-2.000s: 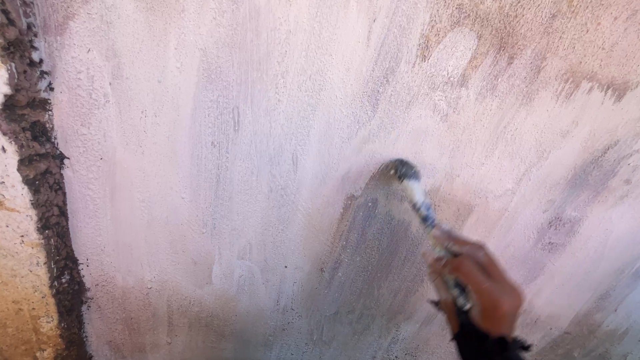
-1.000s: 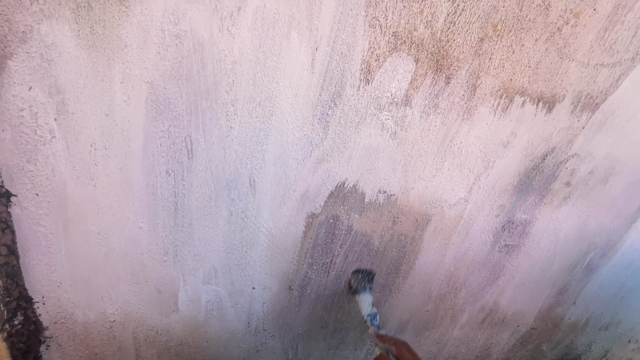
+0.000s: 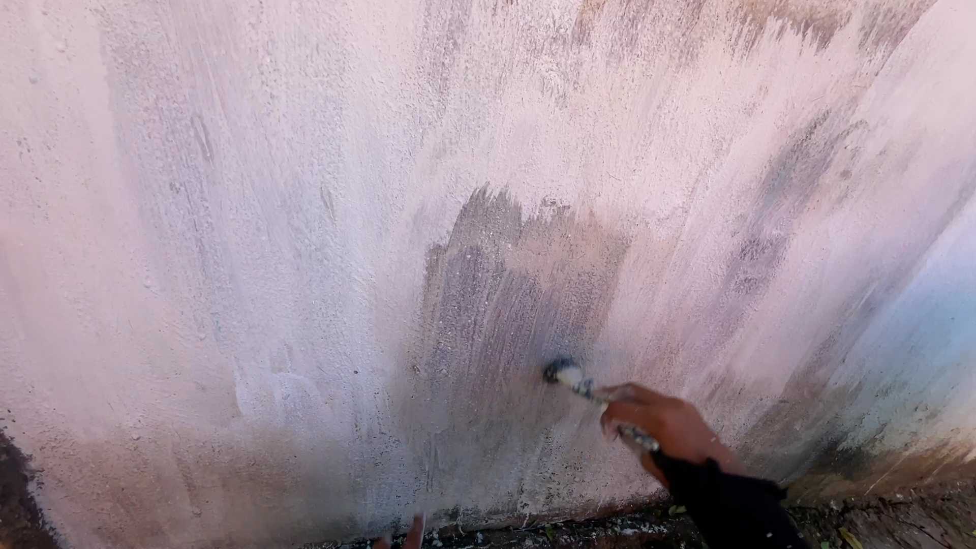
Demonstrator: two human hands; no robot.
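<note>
My right hand (image 3: 663,423), below a dark sleeve, is closed around the handle of a paint-spattered paintbrush (image 3: 576,379). The brush's dark bristles touch or nearly touch the painted wall (image 3: 305,191), at the lower part of a darker grey-purple patch (image 3: 518,305). Around that patch the wall carries pale pink and lilac strokes. Of my left hand (image 3: 414,534) only blurred fingertips show at the bottom edge; whether they hold anything is hidden.
Along the foot of the wall runs dark soil (image 3: 900,518) with a few small leaves. A dark, rough edge (image 3: 19,496) borders the wall at the lower left. Bluish paint (image 3: 938,305) covers part of the right side.
The brush has moved down over the dark patch from its top, where it was two seconds ago. Fingertips of my left hand have appeared at the bottom. The view has shifted downward.
</note>
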